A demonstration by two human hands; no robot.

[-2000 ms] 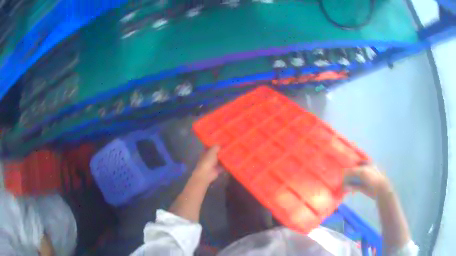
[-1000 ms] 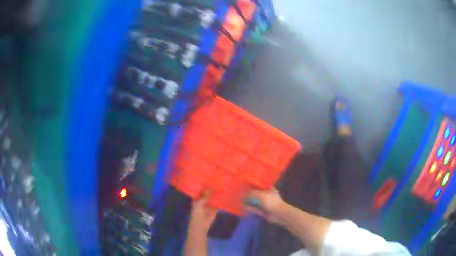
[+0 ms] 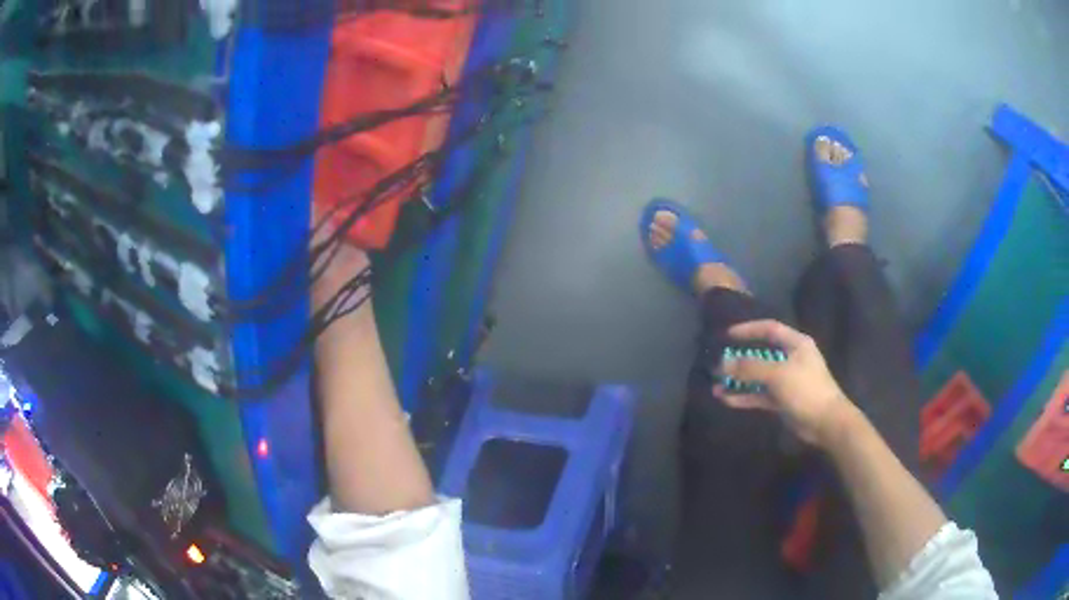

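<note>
My left hand point(image 3: 342, 272) reaches under the blue rack's shelf edge at the left, behind hanging black cables, at the near end of an orange-red blister tray point(image 3: 381, 111). Its fingers are mostly hidden, so its grip cannot be told. My right hand point(image 3: 780, 377) is over my legs, fingers curled around a small dark object with a teal-and-white striped pattern point(image 3: 753, 368). What this object is cannot be told.
A blue-violet plastic stool point(image 3: 543, 549) stands beside the rack point(image 3: 272, 129). Black leads point(image 3: 393, 141) hang over the rack edge. Dark strips with pale parts point(image 3: 129, 252) lie on the shelf. Another blue frame point(image 3: 982, 264) with orange-red pieces point(image 3: 952, 416) is at the right. Blue sandals point(image 3: 837, 174) are on the floor.
The tray that both hands held is now on the rack's lower level at the left. My right hand has left it and moved right; my left hand has moved left behind the cables.
</note>
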